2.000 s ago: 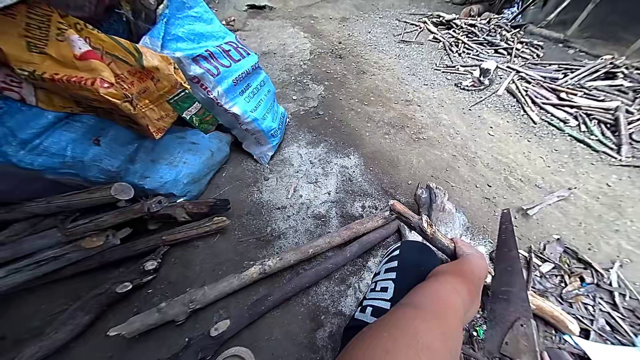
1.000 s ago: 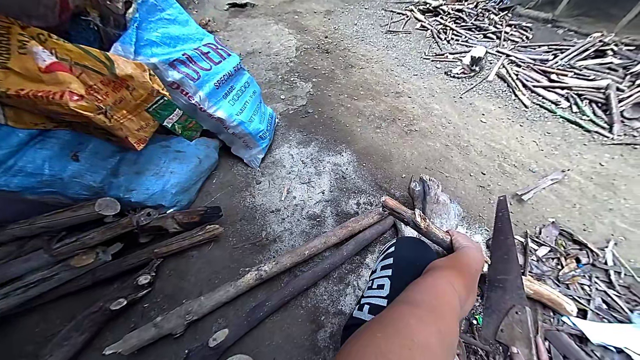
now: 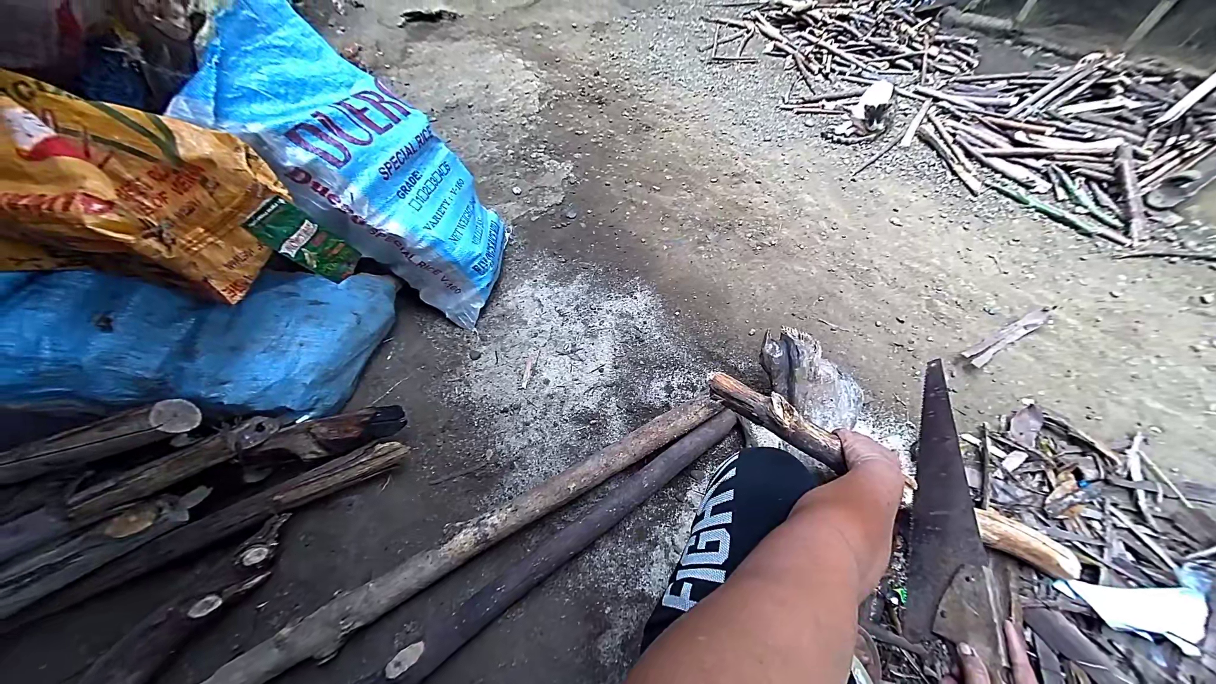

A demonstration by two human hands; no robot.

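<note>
My left hand (image 3: 869, 461) grips a short, thick branch (image 3: 788, 423) that lies across a weathered wood block (image 3: 807, 380). The branch's pale far part (image 3: 1026, 543) comes out to the right, beyond the saw. A handsaw (image 3: 936, 513) with a dark blade stands with its tip pointing away, its edge beside the branch; whether it touches the wood is unclear. Only the fingers of my right hand (image 3: 993, 660) show at the bottom edge, around the saw's wooden handle. My knee in dark cloth with white lettering is beside my left forearm.
Two long poles (image 3: 494, 518) slant across the ground at lower left. Cut logs (image 3: 190, 503) lie left of them, below a blue sack (image 3: 190, 337), a yellow sack (image 3: 142, 190) and a light-blue rice sack (image 3: 380, 161). Sticks (image 3: 1045, 133) are heaped at upper right, wood scraps (image 3: 1121, 484) at right.
My left hand stays on the branch throughout. Fingers at the saw's handle show at the bottom edge now, unlike before.
</note>
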